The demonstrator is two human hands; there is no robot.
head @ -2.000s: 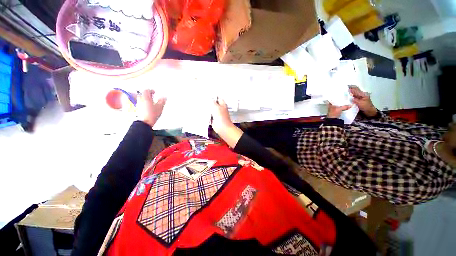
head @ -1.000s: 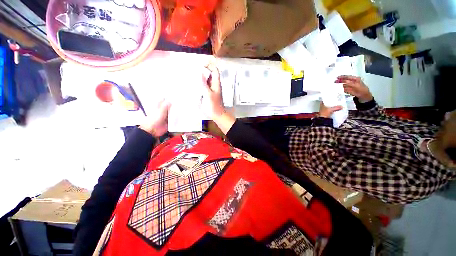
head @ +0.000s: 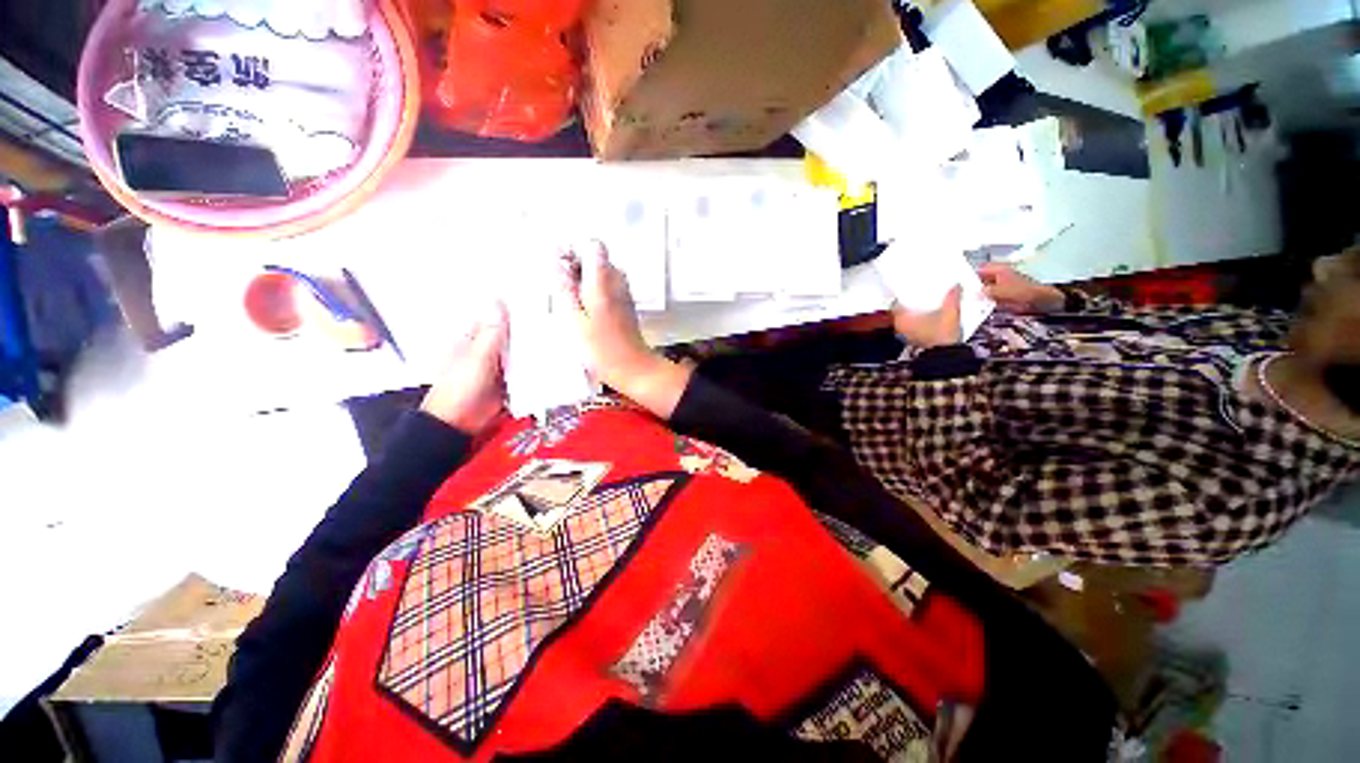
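Note:
A white packet or sleeve [head: 540, 358] lies between my two hands at the table's near edge, overexposed so its outline is faint. My left hand [head: 479, 368] is at its left side. My right hand [head: 603, 321] is at its right side, with the fingers bent. I cannot tell how firmly either hand grips it. White cards [head: 753, 246] with faint grey prints lie in a row to the right of my right hand. An orange tape roll [head: 275, 303] and a thin dark stick [head: 373, 312] lie left of my left hand.
A pink-rimmed basket [head: 400, 112] with a black phone [head: 202, 166] stands far left. A red-orange bag [head: 510, 67] and an open carton [head: 716, 75] line the far edge. Right, a person in checks [head: 1089, 425] handles white paper near a white pile [head: 917, 112].
My left hand has moved from beside the tape roll to the near edge, and my right hand has moved closer to it. The view has shifted, and the other person's hands have moved.

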